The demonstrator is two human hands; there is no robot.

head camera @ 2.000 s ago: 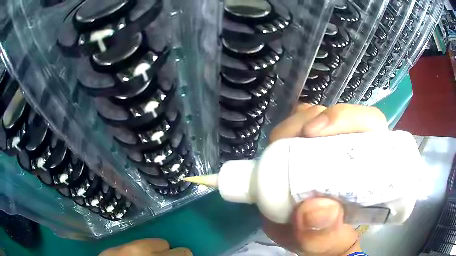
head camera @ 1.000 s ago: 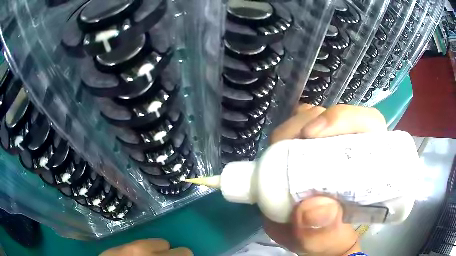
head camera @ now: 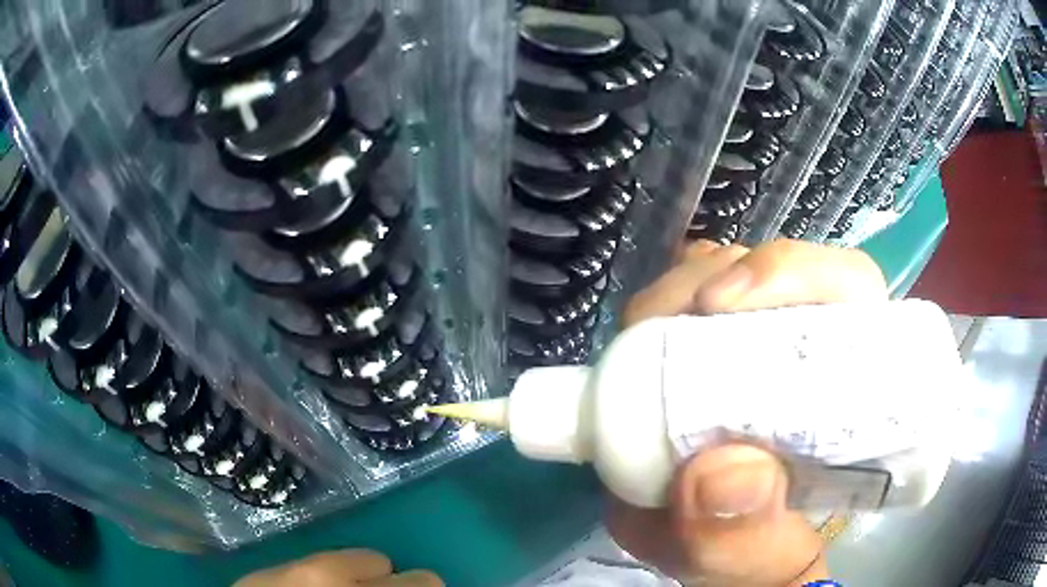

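Observation:
My right hand is shut on a white squeeze bottle, held sideways. Its pale-yellow tapered nozzle points left, its tip at a white spot on a part near the lower end of a row. Glossy black round parts overlap in long rows in a clear plastic tray. The two left rows bear white T-shaped or blob marks; the row right of them shows small shiny spots. My left hand shows only as bare fingers at the bottom edge; the rest is cut off.
The tray is over a green mat. A dark red surface lies at the right. A black ribbed object stands at the lower right edge. A dark object lies at the lower left.
The tray and its parts have shifted slightly right and down. The nozzle tip has moved very slightly right and stays near the same row end. Both hands are almost still.

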